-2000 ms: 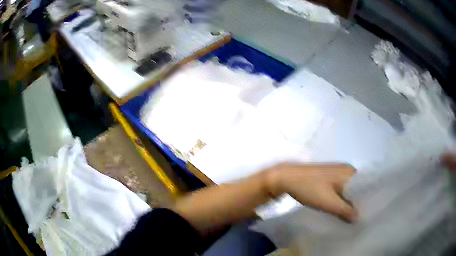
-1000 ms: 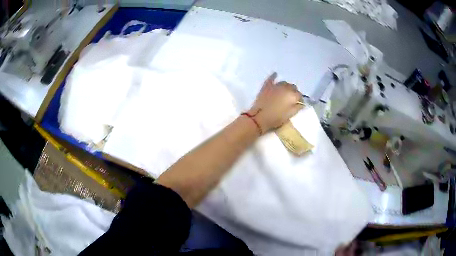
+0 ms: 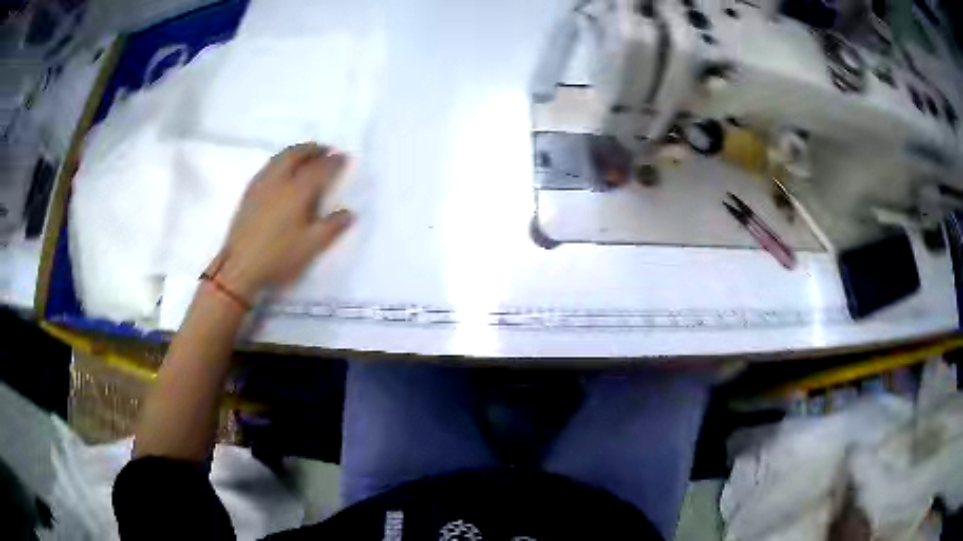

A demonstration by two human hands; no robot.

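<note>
My left hand (image 3: 283, 220), bare with a red string at the wrist, lies over the right side of a heap of white cloth (image 3: 127, 227) on the left. Its thumb and fingers are apart, and I see nothing gripped between them. A small, blurred skin-coloured part of my right hand (image 3: 848, 520) shows at the bottom right edge, among crumpled white cloth (image 3: 887, 454). Its fingers are hidden, so its grip cannot be told.
The sewing machine (image 3: 845, 116) stands at upper right above its needle plate (image 3: 570, 161). Pink-handled snips (image 3: 762, 230) and a black phone (image 3: 880, 277) lie on the white table (image 3: 444, 264). A blue tray (image 3: 207, 32) borders the heap. A printed scale runs along the front edge.
The view has swung right and down. The cloth with the tan ticket has left the table front. My left hand has moved from beside the machine to the heap at left.
</note>
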